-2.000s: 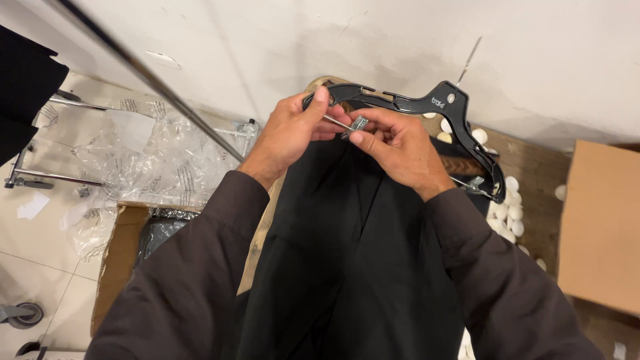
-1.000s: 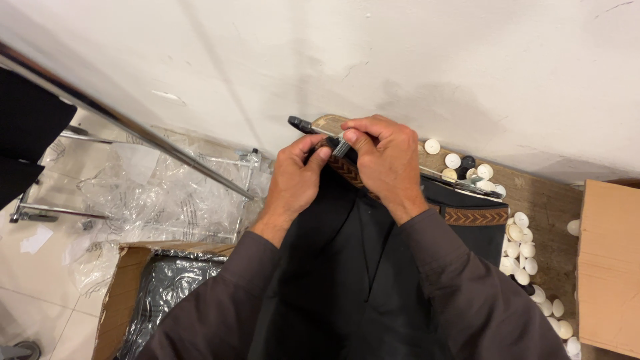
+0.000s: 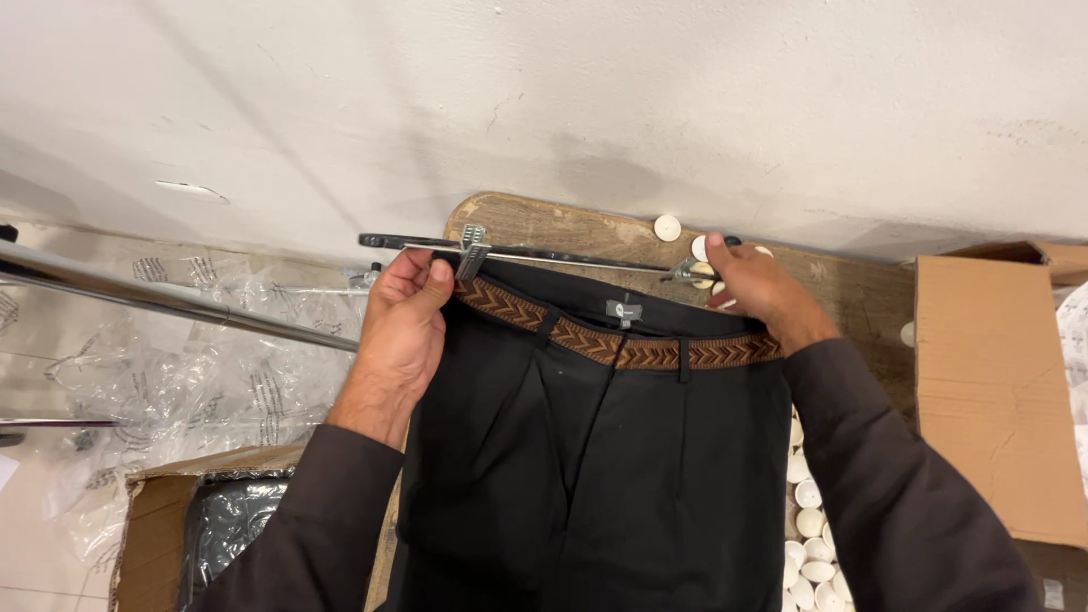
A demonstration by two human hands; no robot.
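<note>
Black trousers (image 3: 595, 442) with a brown braided belt (image 3: 586, 338) lie front up, a label inside the waistband. Above the waist runs a black clip hanger (image 3: 552, 255) with a metal bar, seen nearly edge-on. Its left metal clip (image 3: 473, 252) grips the left waist corner. My left hand (image 3: 404, 323) pinches that corner beside the clip, thumb on top. My right hand (image 3: 761, 285) is at the hanger's right end, by the right clip (image 3: 684, 270), which appears off the waistband; its fingertips are partly hidden, so its hold is unclear.
A wooden board (image 3: 544, 223) under the trousers bears many white round tags (image 3: 810, 521). An open cardboard box (image 3: 153, 527) with plastic-wrapped goods stands lower left, near clear plastic bags (image 3: 246, 382) and a metal rail (image 3: 212, 308). Another cardboard box (image 3: 994, 391) is at right; a wall lies behind.
My hands, together at the left clip before, are now apart; the right one has moved to the hanger's right end. The left clip is now on the waist corner. The view has come closer.
</note>
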